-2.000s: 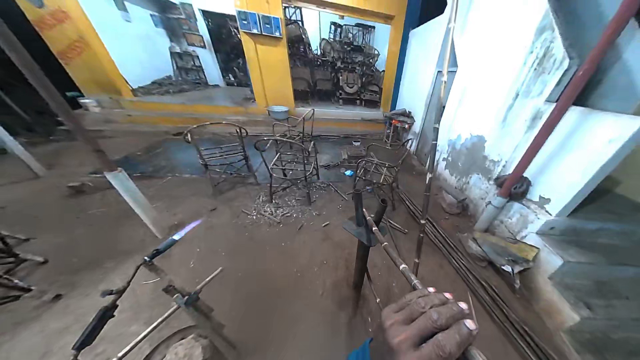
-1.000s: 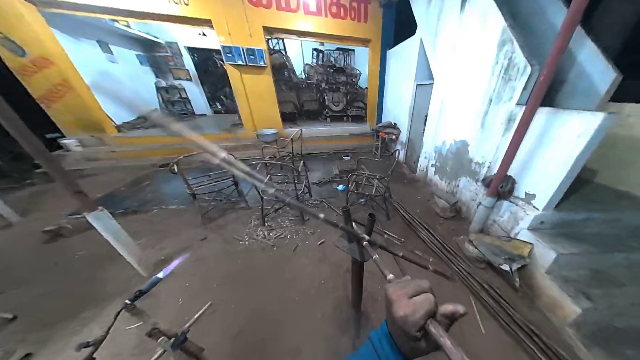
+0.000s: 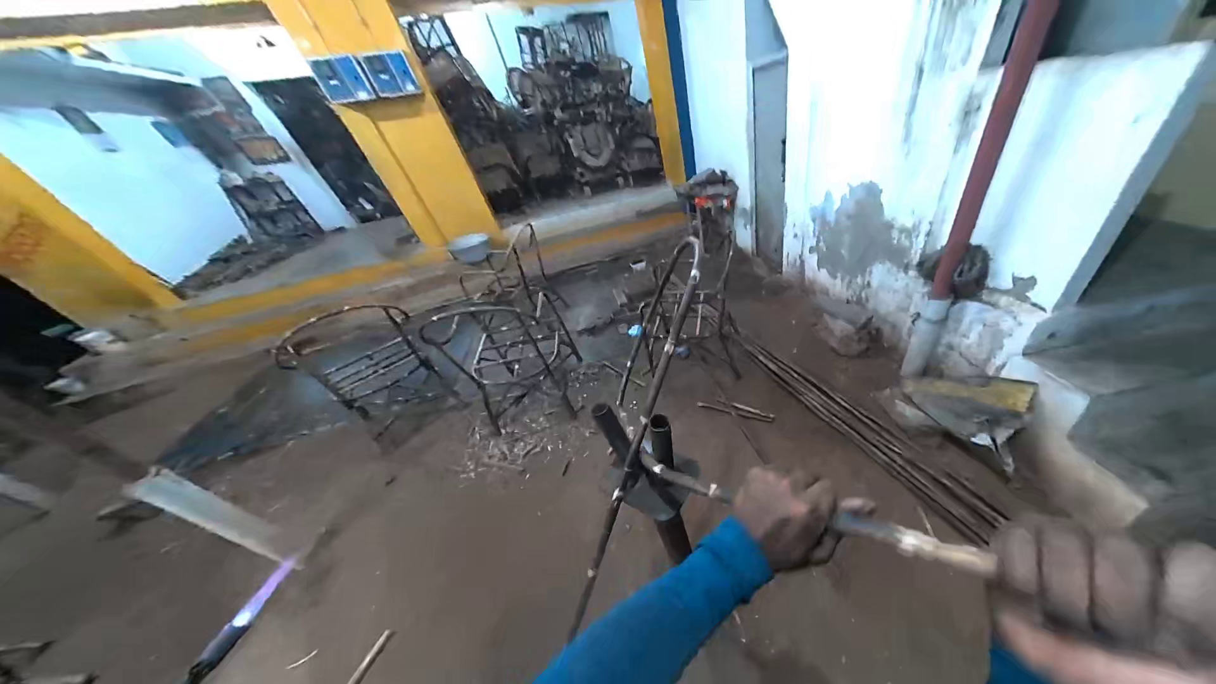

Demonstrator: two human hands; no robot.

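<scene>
My left hand [image 3: 790, 516], in a blue sleeve, is closed around a jointed cane pole [image 3: 907, 541]. At the lower right my right hand [image 3: 1092, 589], blurred, grips the same pole nearer its close end. The pole runs away from me to a metal bending post [image 3: 674, 537] topped by two upright tubes [image 3: 661, 439] on a small plate. There another length of cane [image 3: 665, 366] stands steeply, hooked over at its top; whether it is the same piece, I cannot tell. A gas torch [image 3: 223, 646] with a violet flame burns at the lower left.
Cane chair frames [image 3: 503, 351] stand beyond the post, with shavings [image 3: 513, 442] on the ground. Long cane poles [image 3: 855, 427] lie to the right, near a wall with a red pipe [image 3: 993, 152]. A slanted post [image 3: 204, 513] stands at left, and a metal basin [image 3: 470, 249] further back.
Both hands are now in view on the pole, where one hand showed before. The cane that slanted across the view now stands steeply at the post.
</scene>
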